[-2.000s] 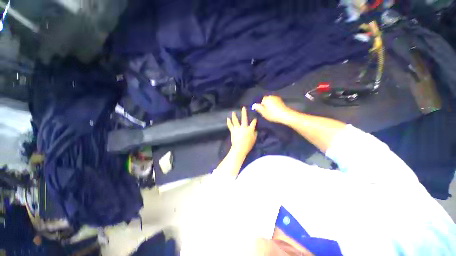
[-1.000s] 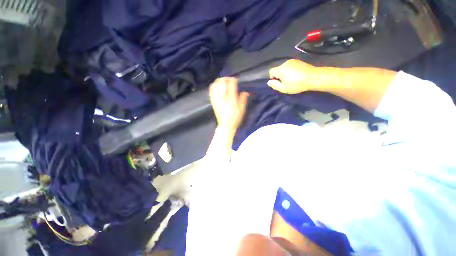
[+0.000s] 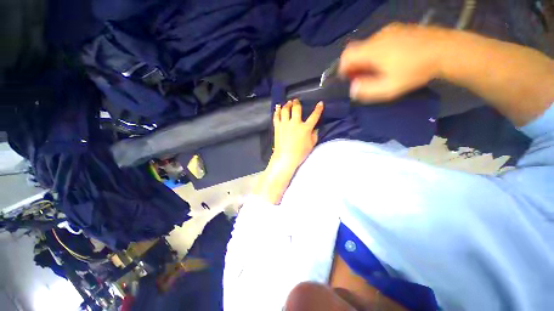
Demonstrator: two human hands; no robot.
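Navy cloth (image 3: 389,117) lies over the right part of the long grey padded bar (image 3: 206,129). My left hand (image 3: 294,130) lies flat on the cloth at the bar, fingers spread, holding nothing. My right hand (image 3: 389,64) is blurred and closed around the steam iron. The iron's pointed metal tip (image 3: 328,73) shows left of my fingers, over the cloth and close to the bar. The rest of the iron is hidden by my hand.
Heaped navy garments (image 3: 212,36) lie behind the bar, and another heap (image 3: 91,182) hangs at the left. An off-white block (image 3: 196,166) lies below the bar. The floor (image 3: 222,197) is littered. A yellowish cord (image 3: 466,13) shows at the top right.
My right hand has left the cloth and taken hold of the iron, bringing it left to the bar. My left hand has flattened with fingers spread. The cloth now lies across the bar.
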